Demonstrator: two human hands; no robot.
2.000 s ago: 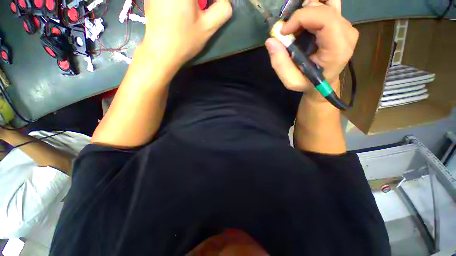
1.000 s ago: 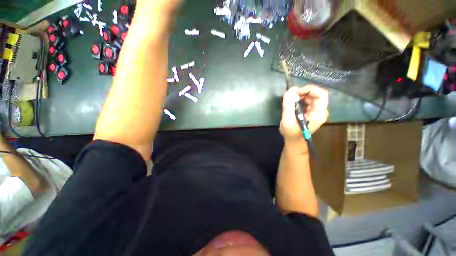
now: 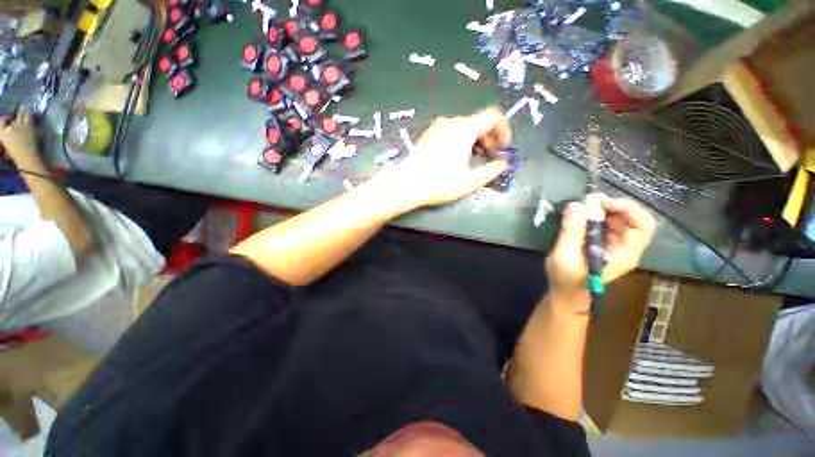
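Note:
My right hand [image 3: 600, 241] holds the soldering iron [image 3: 595, 234] like a pen, its tip pointing away from me over the near left part of the dark speckled mat [image 3: 625, 170]. My left hand [image 3: 460, 159] is over the bench, left of the iron, fingers curled beside a small dark item [image 3: 506, 170]; whether it grips it cannot be told. Black-and-red units [image 3: 308, 45] lie in a pile at the left. White connector plugs [image 3: 422, 60] lie scattered between the pile and the mat. A small white piece [image 3: 542, 211] lies near the bench edge.
A silvery-blue heap [image 3: 536, 45] and a red-rimmed round tub [image 3: 636, 71] are at the far side. A round black grille [image 3: 719, 134] stands by an open carton. A brown box [image 3: 697, 357] with stacked white items is below the bench. Another person's arm [image 3: 54, 192] is at the left.
My left hand has come down from the far side to the bench in front of me. The view has shifted, showing more of the unit pile. My right hand still holds the iron.

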